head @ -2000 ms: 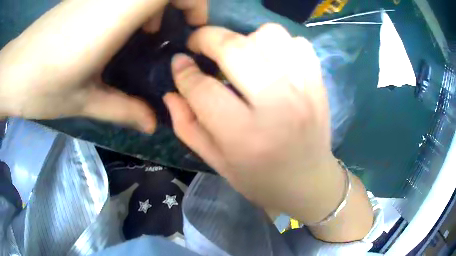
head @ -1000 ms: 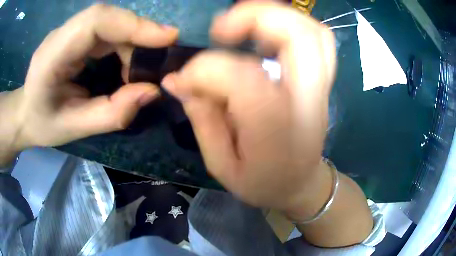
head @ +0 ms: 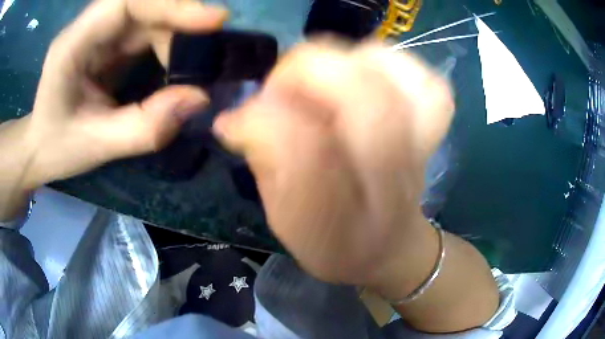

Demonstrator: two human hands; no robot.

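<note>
A black glossy display module (head: pixel 222 56) with rounded corners is held in my left hand (head: pixel 99 99), thumb below and fingers above its left end. My right hand (head: pixel 345 152) is blurred, over the module's lower right, with its thumb and finger tips close together near the lower edge. A pale bluish sheen shows just below the module, beside the right fingertips; I cannot tell if it is film. Whether my right fingers grip anything is hidden by blur. A dark shape, partly hidden, lies on the mat under my hands.
A stack of black modules (head: pixel 345 18) with orange flex cables (head: pixel 400 18) lies at the top centre. Two thin pale lines lie beside a white triangle (head: pixel 509 83) at right, with a small black part (head: pixel 555 100) beyond it. Crumpled clear film (head: pixel 438 169) shows right of my right hand.
My hands have separated, and the left now holds the module by its left end, more in view. The right hand has moved off the module's top, uncovering the stack behind.
</note>
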